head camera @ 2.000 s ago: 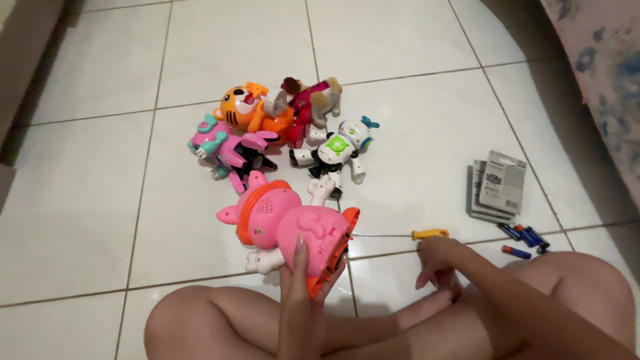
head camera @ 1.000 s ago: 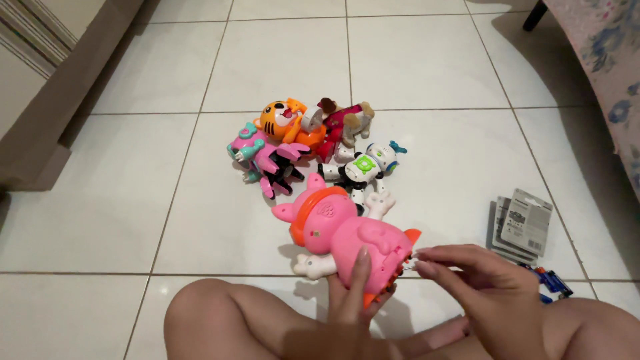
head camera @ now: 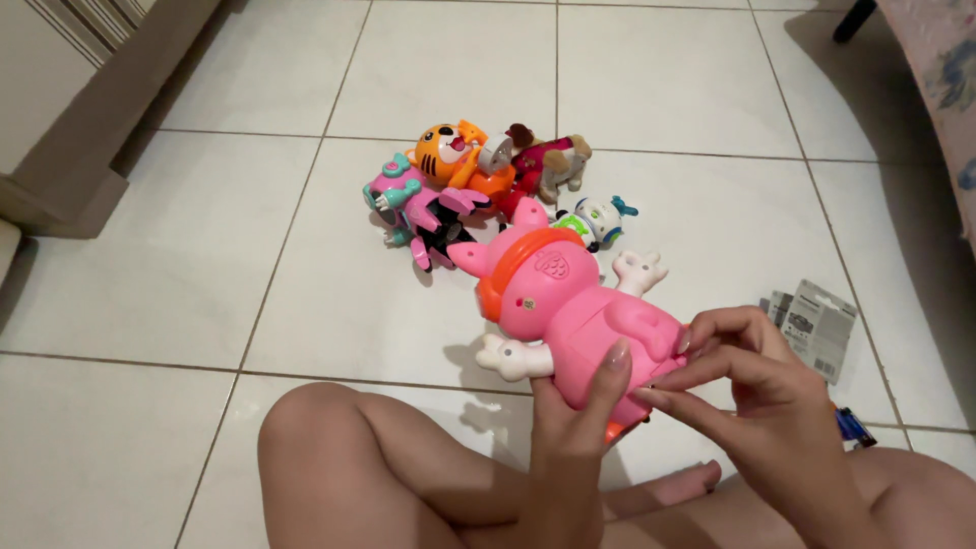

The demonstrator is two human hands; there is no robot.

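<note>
A pink plastic toy figure (head camera: 595, 335) with an orange headband and white hands is held back side up above my lap. My left hand (head camera: 579, 427) grips its lower body, thumb on the back. The fingers of my right hand (head camera: 732, 381) pinch at the toy's lower end; a tiny dark thing shows at the thumb and fingertip, too small to name. Beyond the toy lie an orange tiger toy (head camera: 457, 164), a pink and teal toy (head camera: 412, 202), a plush dog in red (head camera: 553, 164) and a white robot toy (head camera: 595, 221), partly hidden.
Grey battery packages (head camera: 820, 328) lie on the tiled floor at the right, with blue batteries (head camera: 854, 427) partly hidden behind my right knee. A flowered cloth (head camera: 945, 84) hangs at the upper right. A brown furniture base (head camera: 69, 183) stands at the left.
My right hand has moved from beside the yellow-handled screwdriver to the lower end of the pink toy. The screwdriver, on the floor in the earliest frame, is out of sight. The view has shifted.
</note>
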